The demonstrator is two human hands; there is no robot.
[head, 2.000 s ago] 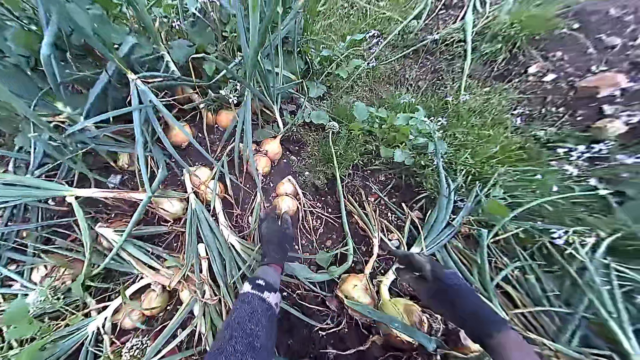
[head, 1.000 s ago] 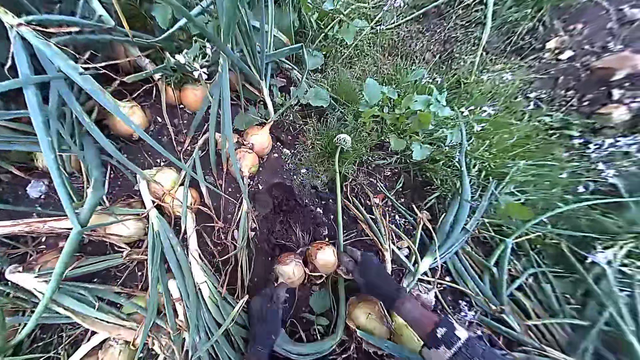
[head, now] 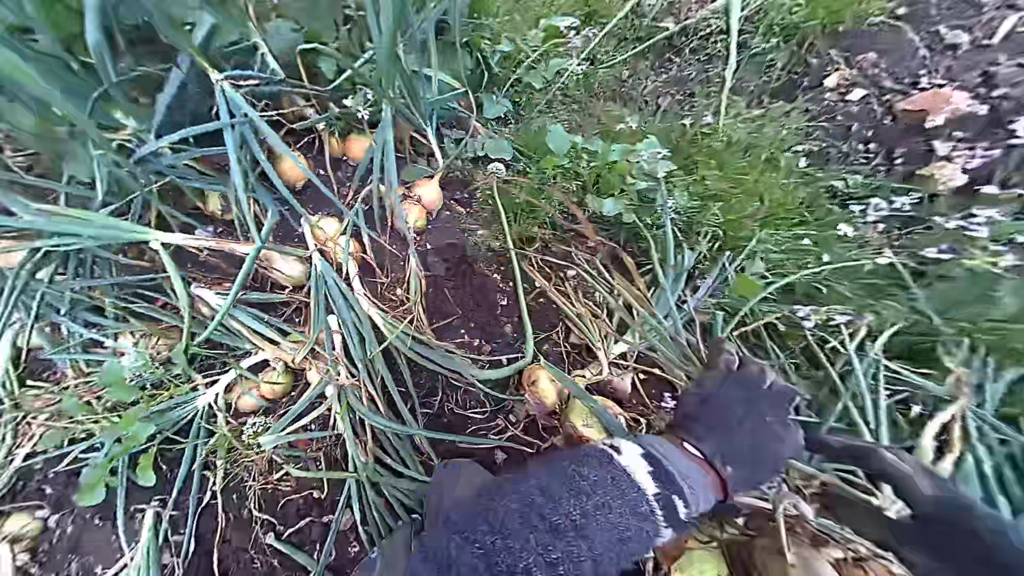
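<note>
My left hand (head: pixel 736 424), in a dark glove below a patterned knit cuff, reaches across the lower right over onion leaves; its fingers are curled and blurred, and what they hold is hidden. Just beyond it, my right hand (head: pixel 840 456) is dark, blurred and partly covered by the left. Below both hands lie onion bulbs (head: pixel 700 560) with pale roots. Left of the left hand, a yellow onion (head: pixel 544 388) rests beside another onion (head: pixel 588 416), under green leaves. A bent green stalk (head: pixel 516 280) with a round white flower head stands in the middle.
More onions (head: pixel 428 192) lie on dark soil (head: pixel 464 288) at upper left, among long green onion tops (head: pixel 320 304). Further bulbs (head: pixel 276 382) are at the left. Low weeds and grass (head: pixel 704 176) grow at upper right, near stones (head: pixel 936 104) on bare ground.
My left hand has moved from the lower middle to the lower right, beside the right hand. The two onions between my hands one second ago no longer show there.
</note>
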